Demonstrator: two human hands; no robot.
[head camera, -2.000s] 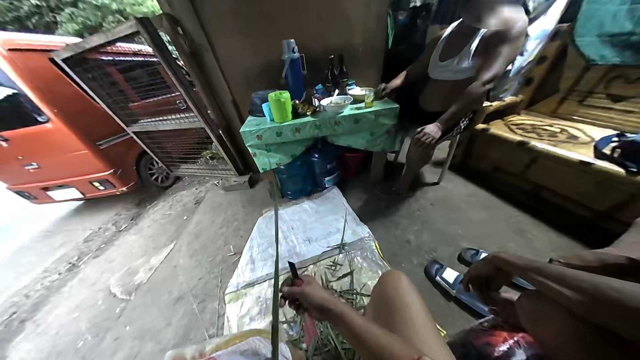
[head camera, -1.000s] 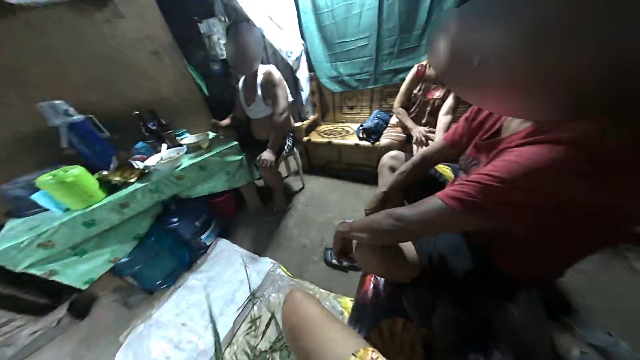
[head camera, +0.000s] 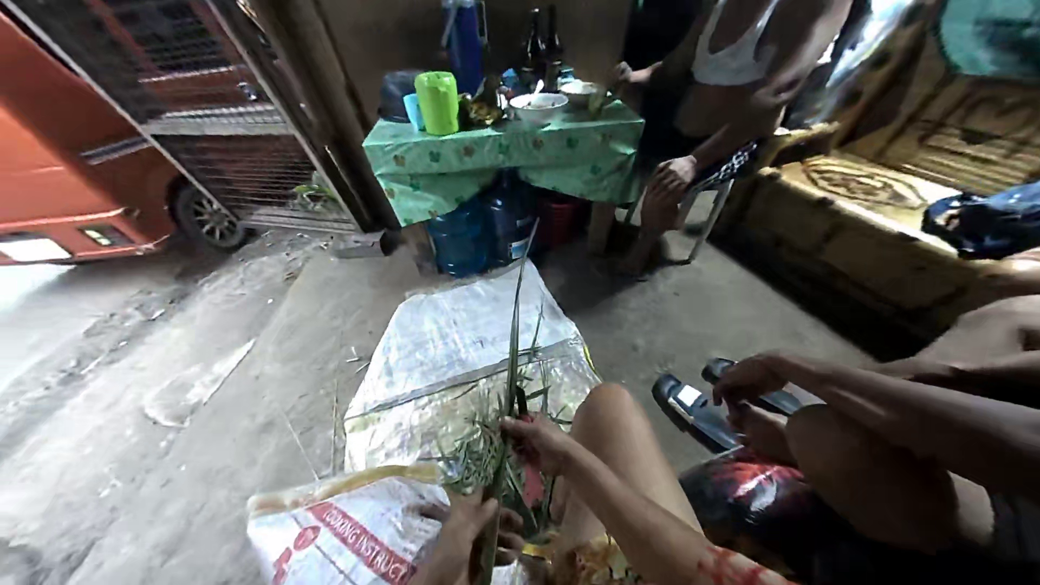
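Observation:
My right hand (head camera: 540, 445) holds a knife with a red handle (head camera: 533, 486), its dark blade beside a long green leaf strip (head camera: 514, 349). Lower down, my left hand (head camera: 471, 528) grips the thick end of that strip, which points up and away from me. Thin green leaf scraps (head camera: 479, 455) lie in a loose heap under my hands. They rest on a flattened white sack (head camera: 471, 325) spread over the floor. A printed white sack (head camera: 349, 532) sits beside my left hand.
A table with a green patterned cloth (head camera: 504, 154) holds a bowl (head camera: 539, 106), a green container (head camera: 438, 103) and bottles. Blue water jugs (head camera: 459, 242) stand beneath. Beside it a person (head camera: 715, 89) sits; another person's hands (head camera: 751, 398) and slippers (head camera: 695, 410) are at right.
The view has swung right and back again. My left hand, out of sight in both earlier frames, now shows on the leaf strip.

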